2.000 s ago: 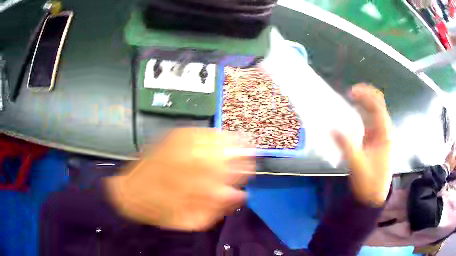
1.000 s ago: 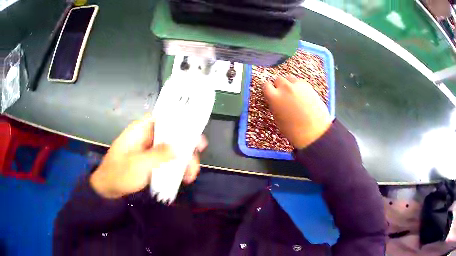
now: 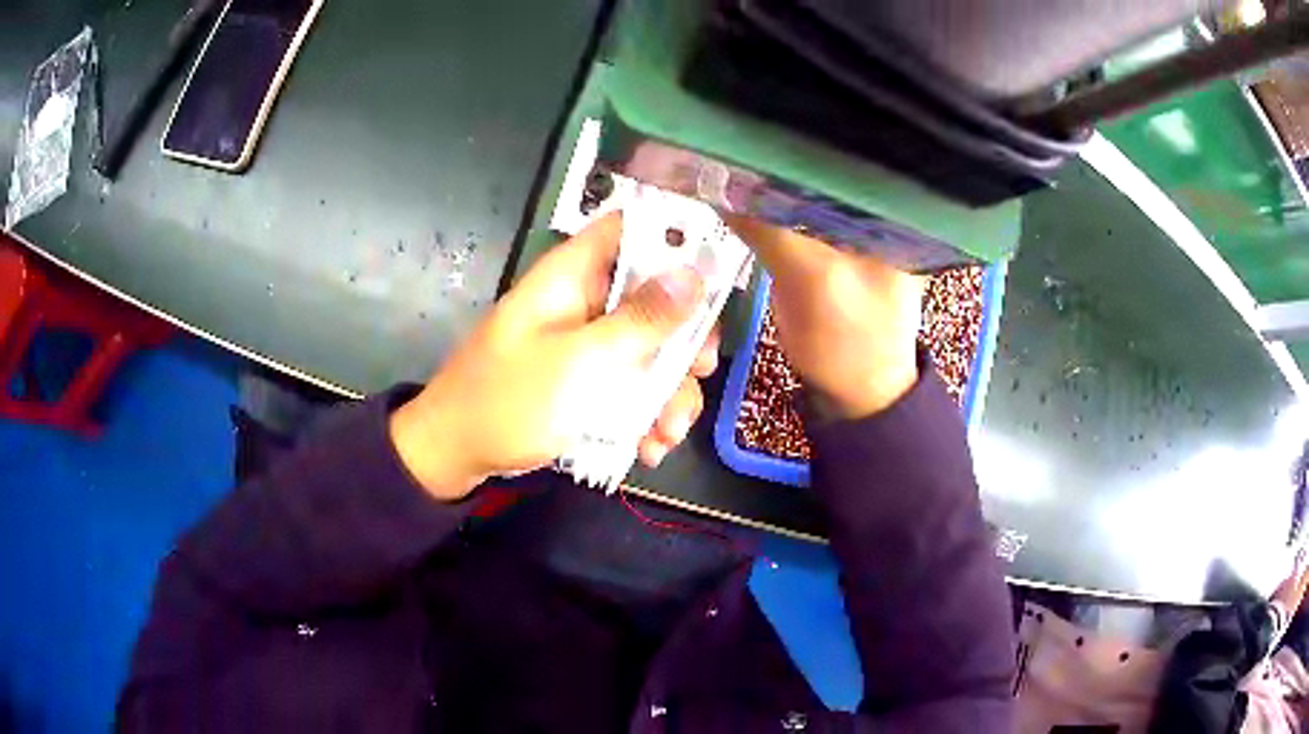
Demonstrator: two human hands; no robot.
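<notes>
My left hand (image 3: 553, 359) grips a white leaf stack (image 3: 672, 244) in front of the green press (image 3: 818, 158). The stack's holed end, with one dark hole, points up to the press head; its jagged end sticks out below the hand. My right hand (image 3: 847, 323) reaches under the right side of the press head, above the blue parts tray (image 3: 775, 468). Its fingers are hidden by the head, so I cannot tell if they hold anything. Small copper-brown pieces (image 3: 768, 406) fill the tray. A thin red thread (image 3: 660, 523) hangs below the stack.
A smartphone (image 3: 237, 86) lies at the upper left, beside a dark rod (image 3: 148, 103) and a clear plastic packet (image 3: 50, 136). A red stool (image 3: 72, 344) stands at the left on the blue floor. Part of a person's light clothing (image 3: 1084, 667) shows at the lower right.
My right hand has moved from the tray up beneath the press head. My left hand and the stack have moved up and right in the picture. The view has shifted and tilted.
</notes>
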